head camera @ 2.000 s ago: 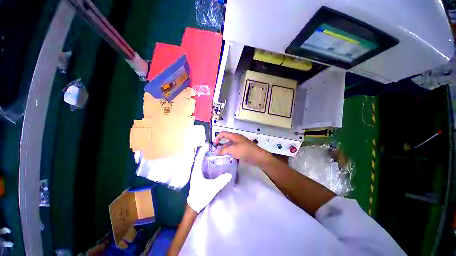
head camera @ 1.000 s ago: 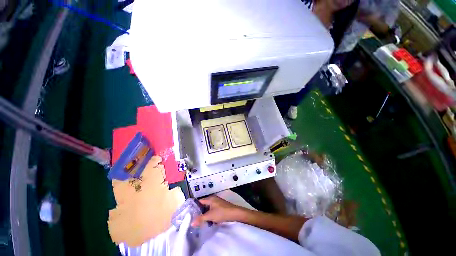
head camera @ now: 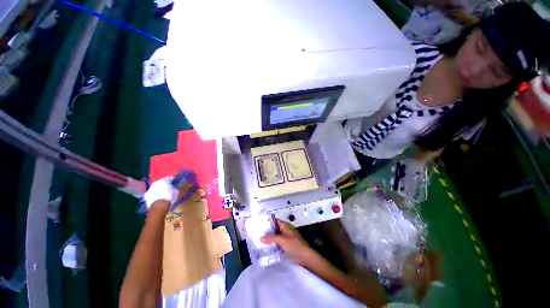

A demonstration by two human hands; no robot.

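Observation:
My left hand [head camera: 161, 194], in a white glove, is on the small blue box [head camera: 184, 183] lying over the red sheets and the tan blanks; the glove hides part of the box. My bare right hand [head camera: 290, 242] holds a shiny clear blister [head camera: 260, 236] in front of the machine's control panel; glare hides what is in it. The flat tan carton blanks [head camera: 190, 252] lie below my left hand, with white sheets [head camera: 202, 293] at their lower edge.
The white machine [head camera: 283, 54] with its touch screen [head camera: 301, 107] stands ahead, its cream fixture [head camera: 283, 169] in the open front. Red sheets [head camera: 199, 157] lie left of it. A person [head camera: 416, 102] leans in at the right, by crumpled clear plastic [head camera: 386, 231].
My left hand has moved up and left onto the blue box. My right hand and the blister have shifted right and up. A person has come in at the right beside the clear plastic.

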